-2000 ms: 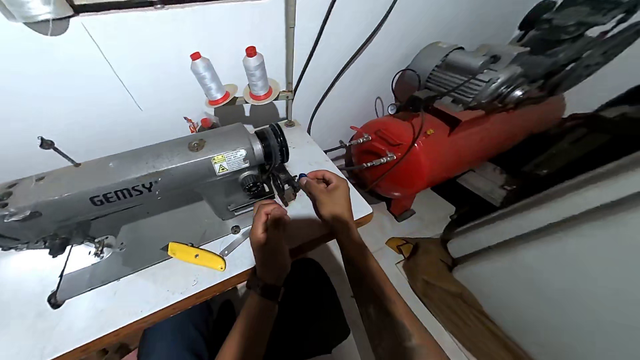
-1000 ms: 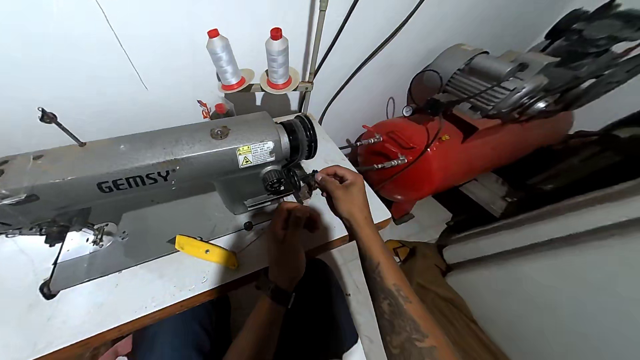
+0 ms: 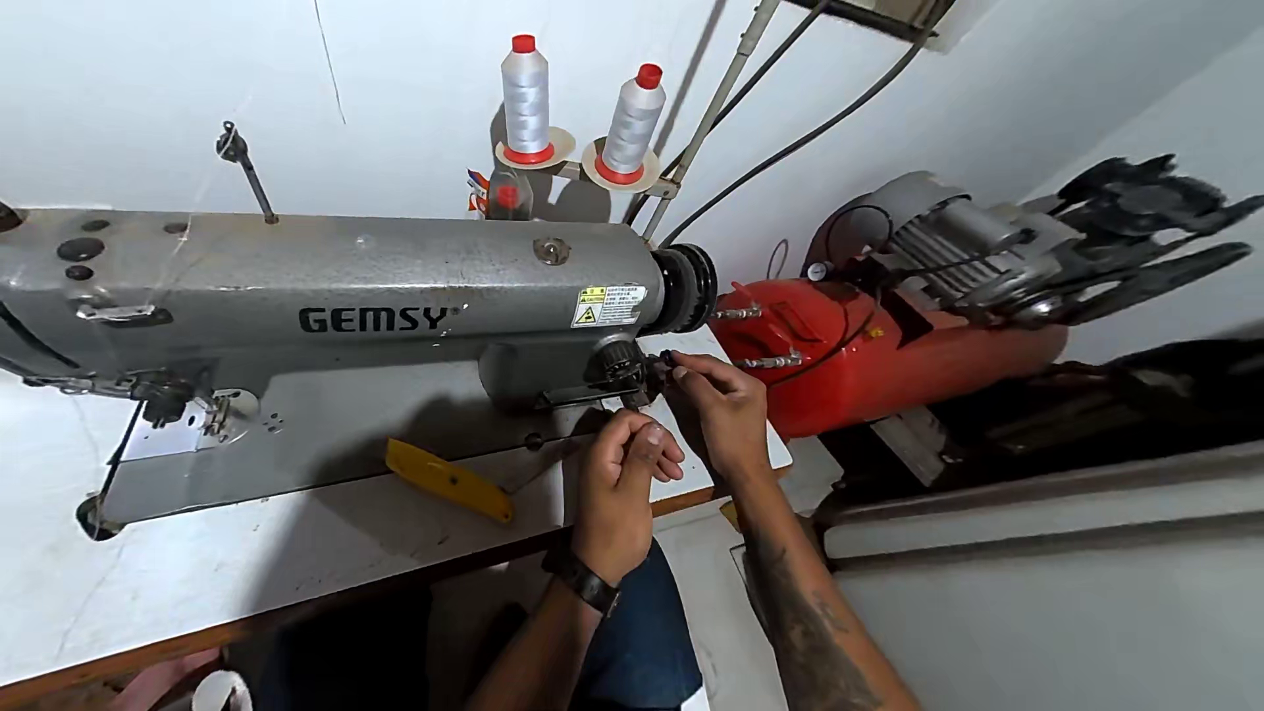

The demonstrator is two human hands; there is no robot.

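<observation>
A grey Gemsy industrial sewing machine (image 3: 395, 286) lies across the left half of the head view. My right hand (image 3: 726, 410) pinches a small dark part (image 3: 668, 359) between thumb and fingertips, beside the bobbin winder (image 3: 624, 365) under the black handwheel (image 3: 686, 288). Just below the winder is my left hand (image 3: 622, 484), its fingers curled and thumb near the index finger; whether it holds anything fine, such as thread, cannot be told. A yellow utility knife (image 3: 449, 481) rests on the table's front part, left of my left hand.
Two thread cones (image 3: 526, 99) with red caps stand on a thread stand (image 3: 667, 188) behind the machine. To the right is a red air compressor (image 3: 839, 365) with hoses. The white table (image 3: 197, 573) has a brown front edge. A metal post (image 3: 249, 173) rises from the machine's top.
My right hand stays at the winder area throughout. My left hand's fingers have shifted slightly below it. The view has moved closer to the machine.
</observation>
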